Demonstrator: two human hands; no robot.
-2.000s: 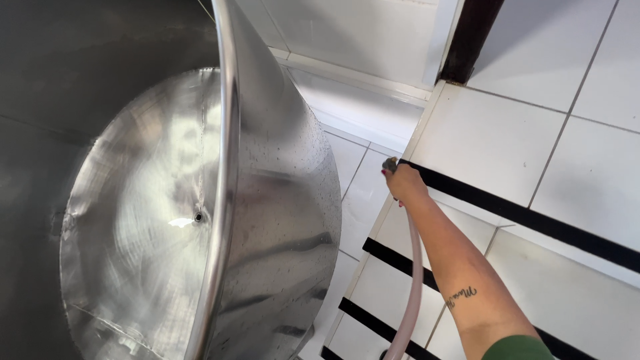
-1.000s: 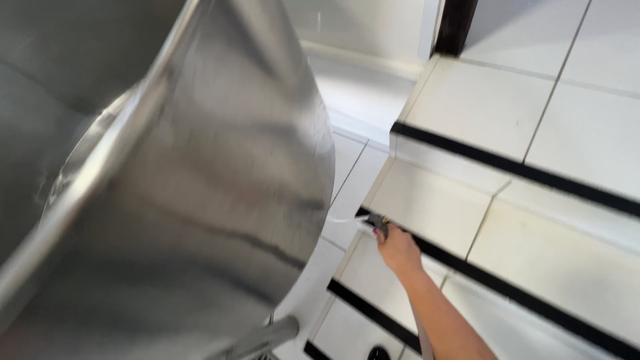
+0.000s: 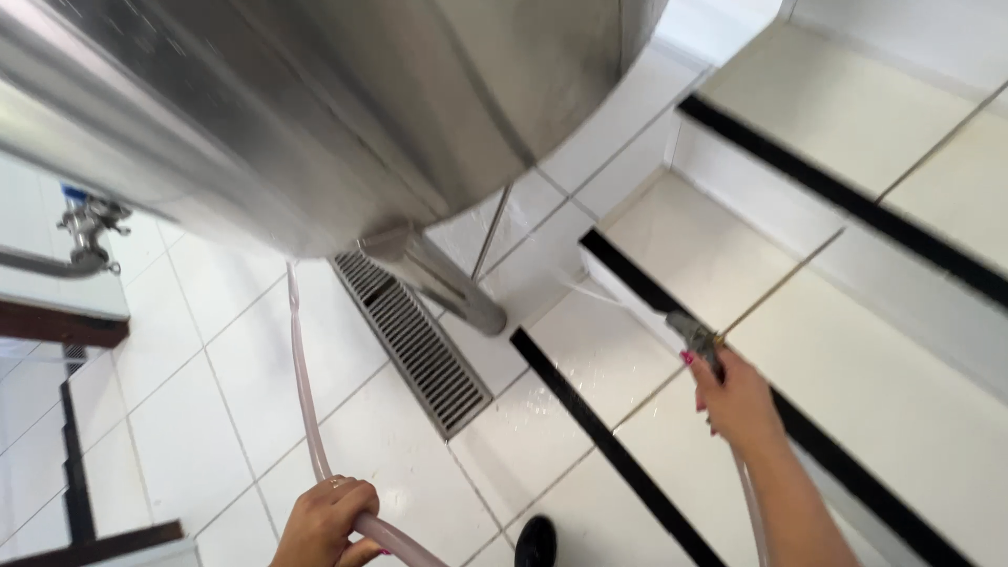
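Observation:
My right hand, at the right, is closed around a hose spray nozzle that points up and left. Water leaves its tip toward the foot of the large stainless steel tank. From below that hand a pinkish translucent hose hangs out of the bottom of the view. At the lower left my left hand grips a length of pinkish hose, which runs up to the floor by the tank's underside and down past the bottom edge.
White tiled steps with black anti-slip strips fill the right side. A metal floor drain grate lies beside the tank's steel leg. A black boot tip shows at the bottom. A pipe with a valve is at the left.
The view has swung from the tank's open top down to its base and the floor. My left hand, not visible before, now appears on the hose. My right hand still holds the nozzle.

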